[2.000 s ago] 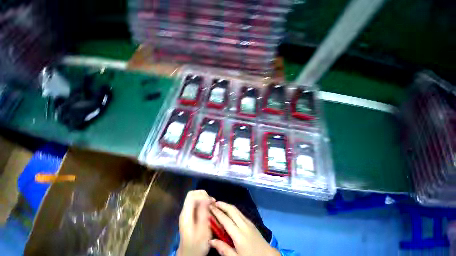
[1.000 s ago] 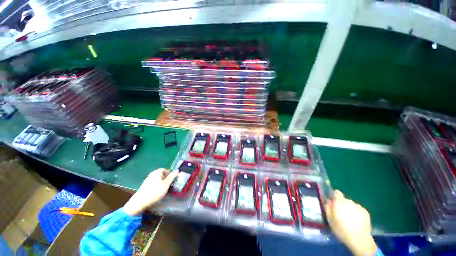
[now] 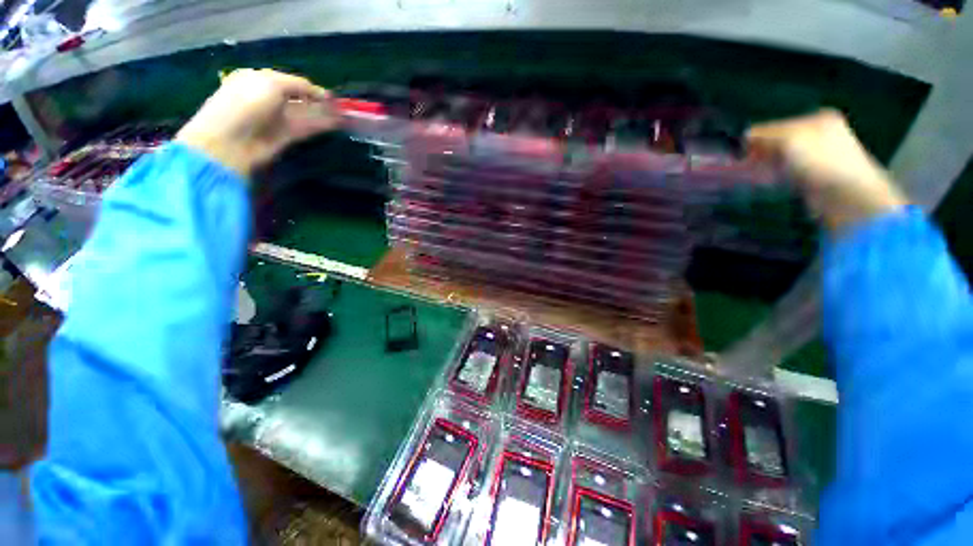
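Observation:
My left hand and my right hand are raised, gripping the two ends of a clear plastic phone tray. This tray is level with the top of the tall stack of trays; it is blurred, and whether it touches the stack cannot be told. Another blister tray lies on the bench in front of the stack. It holds two rows of red-rimmed phones with dark backs and pale label areas. The picture's lower edge cuts off its near row.
A black bundle and a small dark frame lie on the green bench at the left. More stacked trays stand at the far left. A pale slanted post is at the right, partly behind my right sleeve.
My hands have left the sides of the bench tray's place and moved up to the stack's height, now holding a tray there. The view has shifted, with the bench tray lower and further right.

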